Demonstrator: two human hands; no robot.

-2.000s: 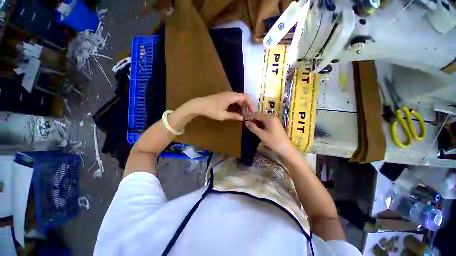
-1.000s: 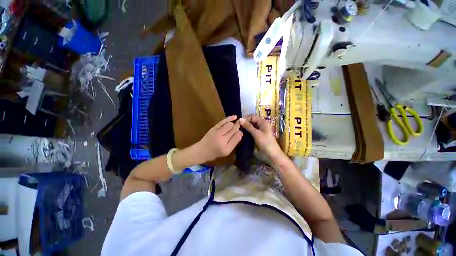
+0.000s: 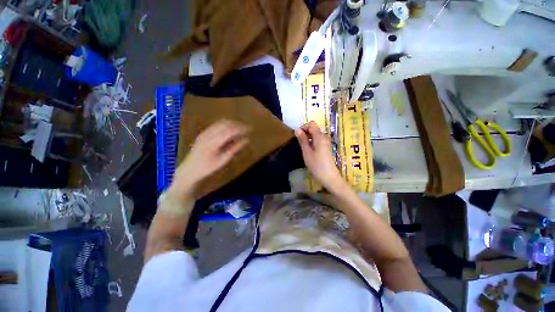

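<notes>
A brown fabric panel (image 3: 243, 113) lies over black fabric panels (image 3: 263, 79), in front of me and left of the machine head. My right hand (image 3: 316, 149) pinches the right corner of the brown panel at its fingertips. Whether black fabric is in that pinch too, I cannot tell. My left hand (image 3: 213, 152) is blurred over the left part of the brown panel, its fingers bent; whether it grips cloth is not clear.
The white sewing machine (image 3: 420, 46) stands at the upper right, with yellow tape (image 3: 355, 149) on its bed. Brown strips (image 3: 435, 137) and yellow-handled scissors (image 3: 487, 143) lie right. A blue basket (image 3: 167, 137) is under the black panels. More brown fabric (image 3: 243, 27) is heaped behind.
My left hand has left the spot beside my right fingertips and moved left over the panel. The brown panel has changed shape and now spreads wider, its corner at my right hand.
</notes>
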